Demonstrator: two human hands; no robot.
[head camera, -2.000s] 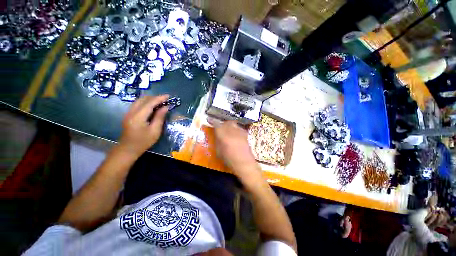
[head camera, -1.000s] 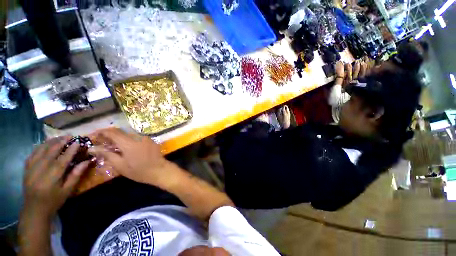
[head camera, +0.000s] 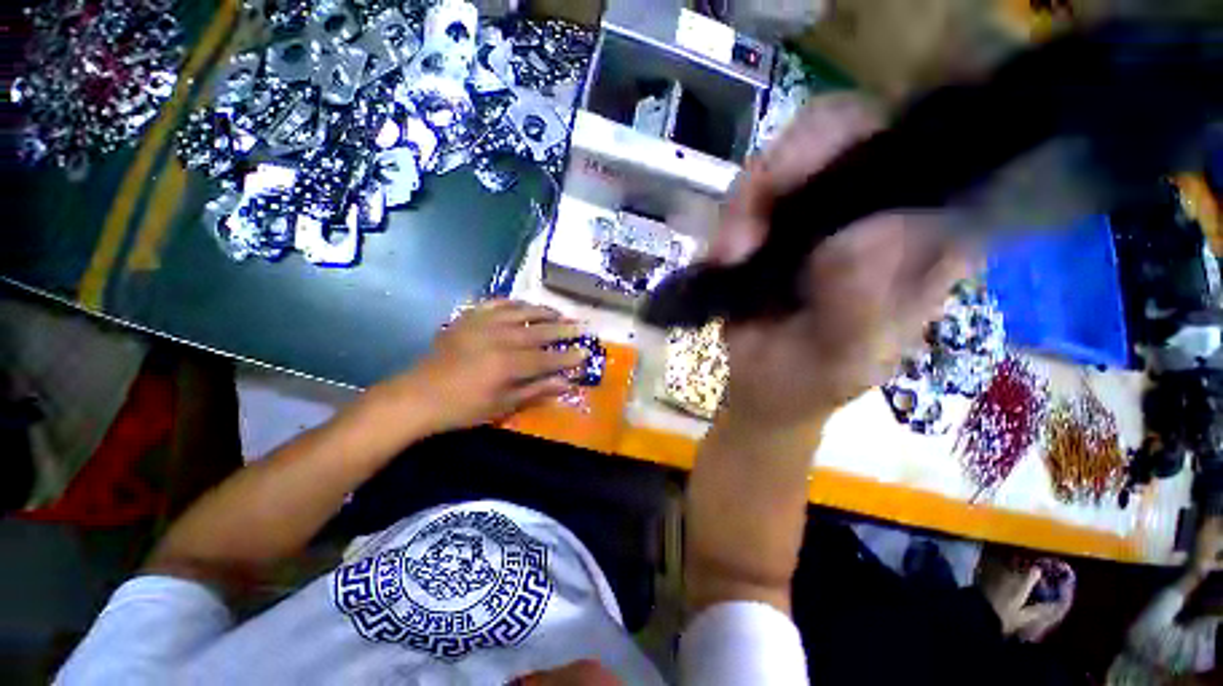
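A small black-and-silver workpiece (head camera: 585, 359) lies at the orange pad (head camera: 612, 399). My left hand (head camera: 507, 359) is on it, with the fingertips over its left side; part of it is hidden. My right hand (head camera: 838, 288) is raised and wrapped around the thick black electric screwdriver (head camera: 805, 221), whose tip points down and left near the screw feeder's front. The grey-white screw feeder (head camera: 630, 188) stands behind the pad. The tray of gold-coloured parts (head camera: 695, 365) is partly hidden by my right hand and the screwdriver.
A large heap of silver plates (head camera: 329, 127) lies on the green top at left, with a red-and-silver heap (head camera: 101, 67) beyond the yellow lines. At right are black-and-silver parts (head camera: 959, 351), red parts (head camera: 1003, 422), copper parts (head camera: 1084, 449) and a blue bin (head camera: 1057, 288). Another person's hand (head camera: 1030, 596) shows at lower right.
The view has swung back left. My right hand has left the workpiece, risen and taken hold of the screwdriver. My left hand has stayed at the workpiece on the orange pad.
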